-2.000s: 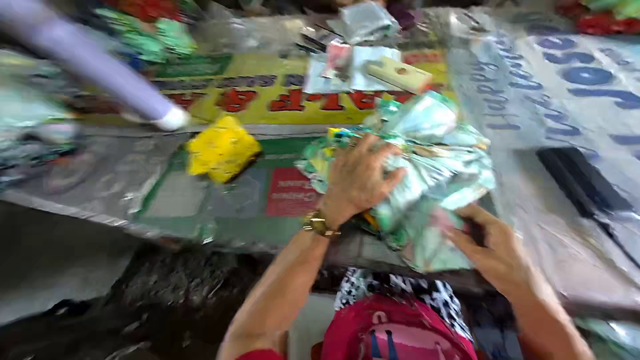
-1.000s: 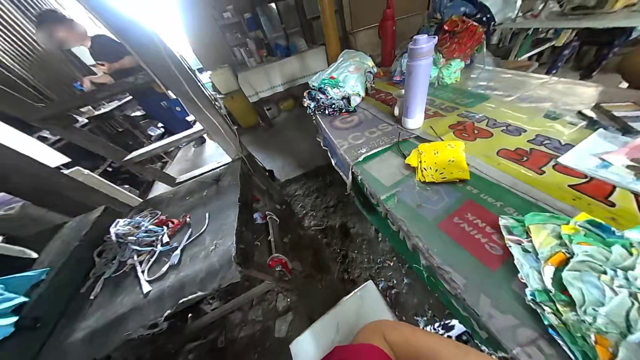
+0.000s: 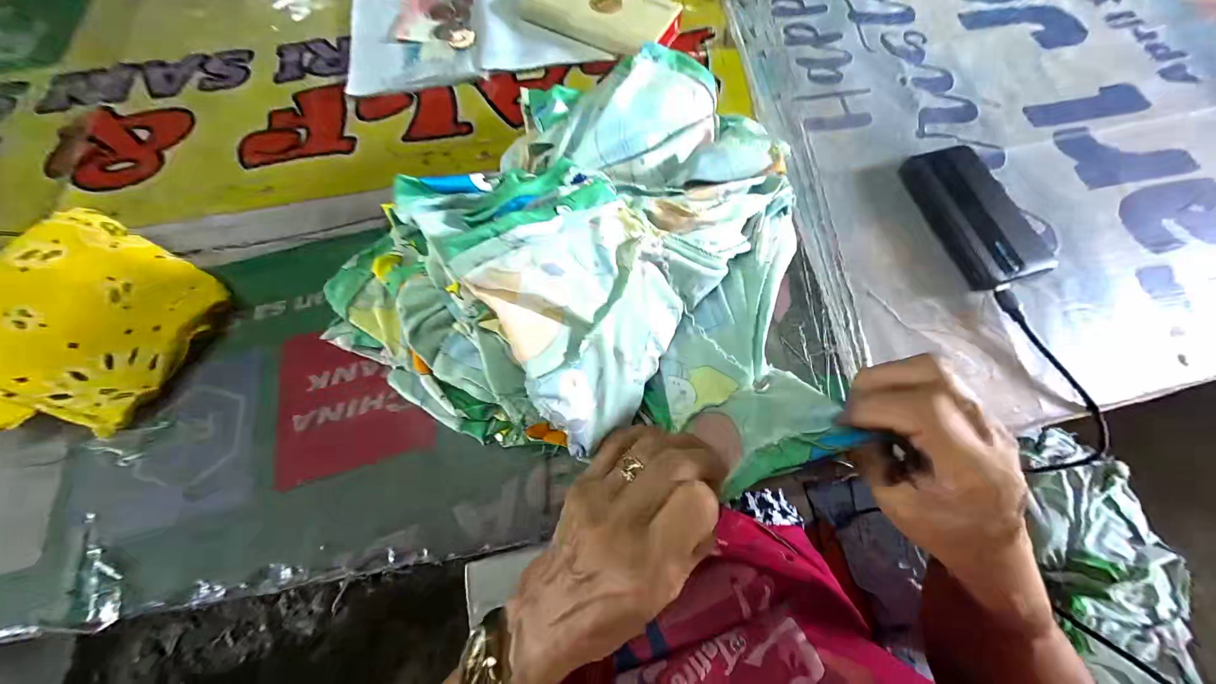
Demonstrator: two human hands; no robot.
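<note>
A crumpled bundle of light green printed fabric pieces [image 3: 570, 294] lies on the plastic-covered table before me. My left hand [image 3: 646, 513], with a ring and a wristwatch, pinches the near edge of one green piece [image 3: 769, 408]. To its right, my right hand [image 3: 921, 446] grips the right end of the same piece, which is drawn out between the two hands. Something small and dark shows between the fingers of my right hand; I cannot tell what it is.
A folded yellow patterned cloth [image 3: 95, 313] lies at the left. At the right a black power bank [image 3: 978, 218] has a cable hanging over the table edge. A paper [image 3: 380, 47] with coins is at the top. More green fabric [image 3: 1121, 551] lies below the table edge at lower right.
The view has swung back from the left side onto the fabric bundle. Both hands are now low at its near edge; two seconds ago my left hand lay on top of the bundle.
</note>
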